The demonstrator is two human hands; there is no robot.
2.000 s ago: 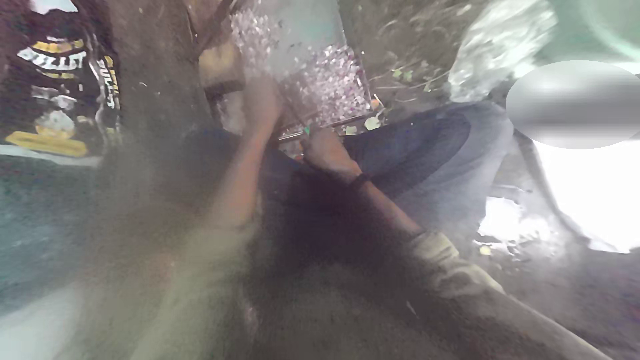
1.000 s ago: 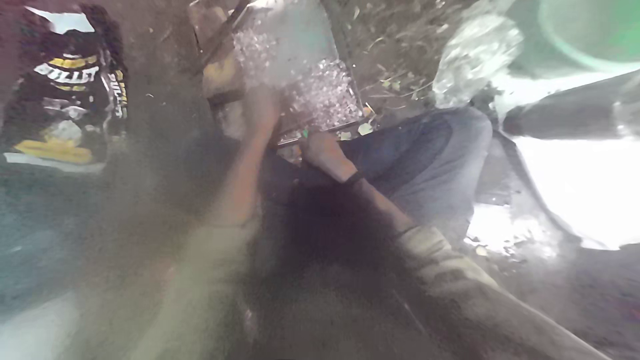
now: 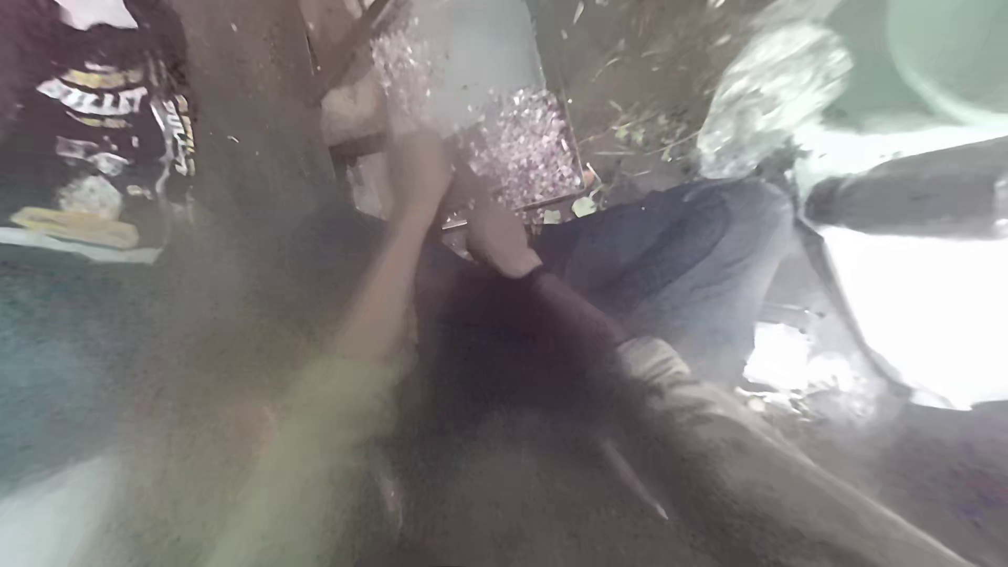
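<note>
My left hand (image 3: 421, 169) is blurred at the near left side of a shallow tray (image 3: 581, 161). Small pale pinkish pieces (image 3: 528, 150) cover much of the tray. My right hand (image 3: 500, 236), with a dark band at the wrist, is closely curled just below the tray's near edge, to the right of my left hand. Haze and blur hide the fingers of both hands, and whether either holds something cannot be told. A whitish haze or sheet lies over the far part of the tray.
A dark printed bag (image 3: 102, 150) lies at the far left. My bent knee in blue trousers (image 3: 693, 236) is right of the tray. Beyond it are a clear plastic bag (image 3: 776, 94), a dark cylindrical object (image 3: 906, 193) and a pale green round container (image 3: 953, 55). Leafy scraps (image 3: 584, 206) lie by the tray's corner.
A thin object with a green spot showed by my right hand two seconds ago and is not discernible now. Both hands have stayed by the tray's near edge.
</note>
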